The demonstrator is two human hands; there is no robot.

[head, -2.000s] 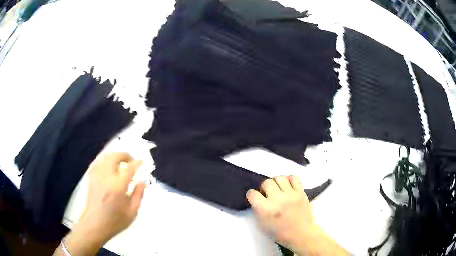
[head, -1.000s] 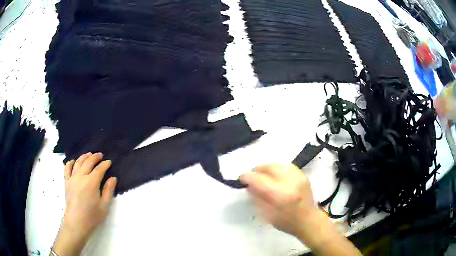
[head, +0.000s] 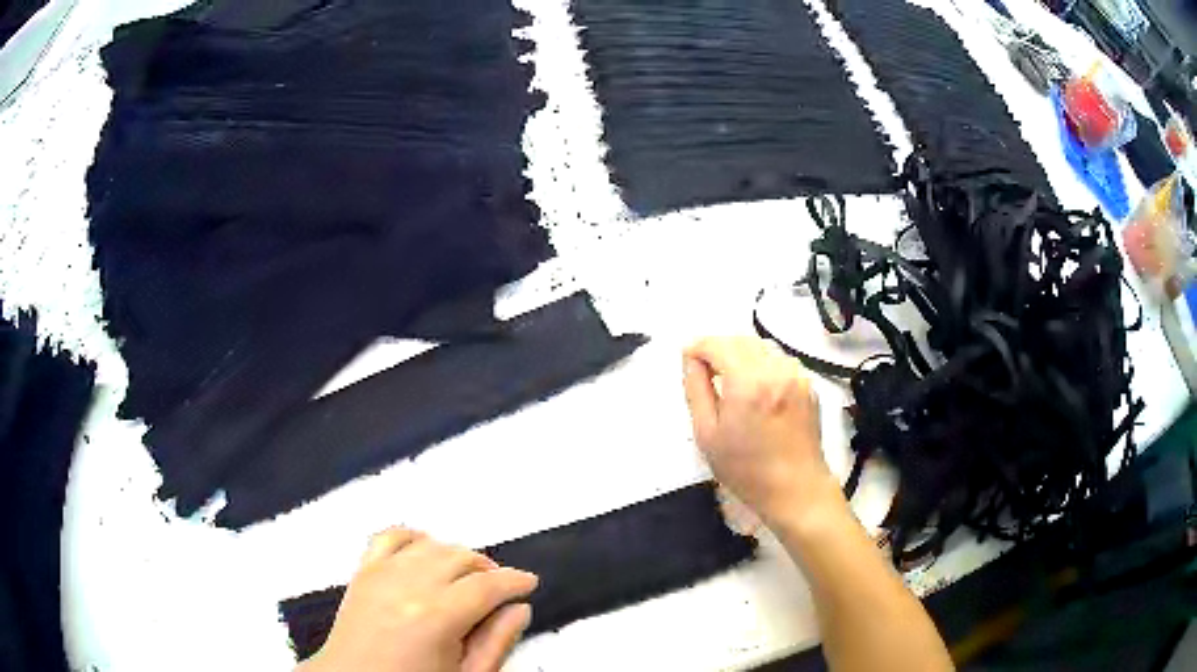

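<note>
A black fabric band lies flat at the near table edge. My left hand rests on top of its left part, fingers together and slightly bent. My right hand is above the white top beyond the band's right end, fingers curled; I see nothing in it, but its inner side is hidden. Another black band lies angled at the near edge of the large dark centre stack. A tangle of narrow black strips is heaped at the right, with a loose strip curving out towards my right hand.
Laid-out rows of black bands lie at the far right, split by white gaps. Another black bundle is at the left edge. Plastic bags with red contents and a blue sheet lie far right. Lint specks dot the white table.
A band now lies alone at the near edge under my left hand, which has moved right and nearer. My right hand no longer pulls the narrow strip and has moved up. The view has shifted right.
</note>
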